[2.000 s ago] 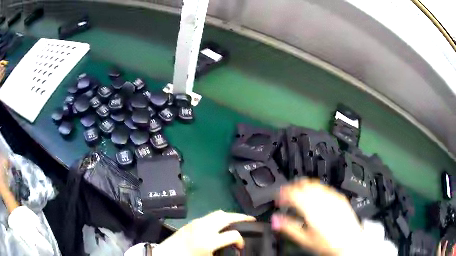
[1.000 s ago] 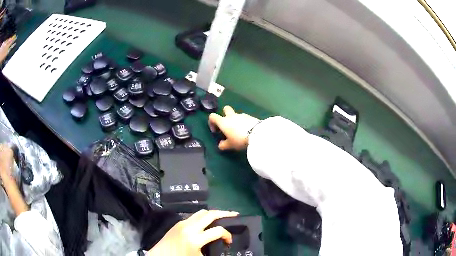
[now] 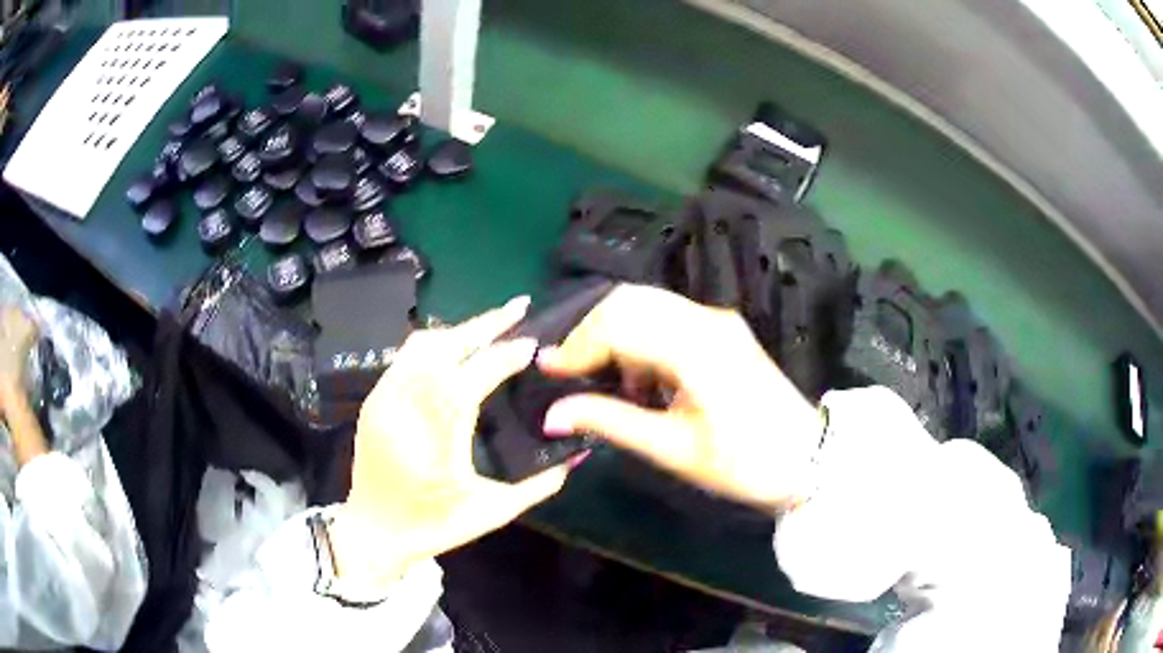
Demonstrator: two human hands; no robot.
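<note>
My left hand point(image 3: 427, 434) is curved around a black insert tray point(image 3: 517, 427) near the bench's front edge, thumb and fingers on its sides. My right hand point(image 3: 676, 389) is over the same tray, its fingertips at the tray's middle; whether a device is under them is hidden. A loose cluster of glossy black devices point(image 3: 329, 175), some with white labels up, lies on the green bench at the left. A stack of black inserts point(image 3: 365, 313) stands just left of my left hand.
Filled inserts point(image 3: 791, 274) are piled behind and right of my hands. An open box base point(image 3: 770, 156) lies beyond. A post point(image 3: 449, 64), a white perforated board point(image 3: 115, 109), a black plastic bag point(image 3: 242, 325) and a neighbour's arm point(image 3: 28, 408) are at the left.
My right hand has come back from the device cluster to the tray. My left hand and the tray show higher in the view. The box base and insert pile also show higher.
</note>
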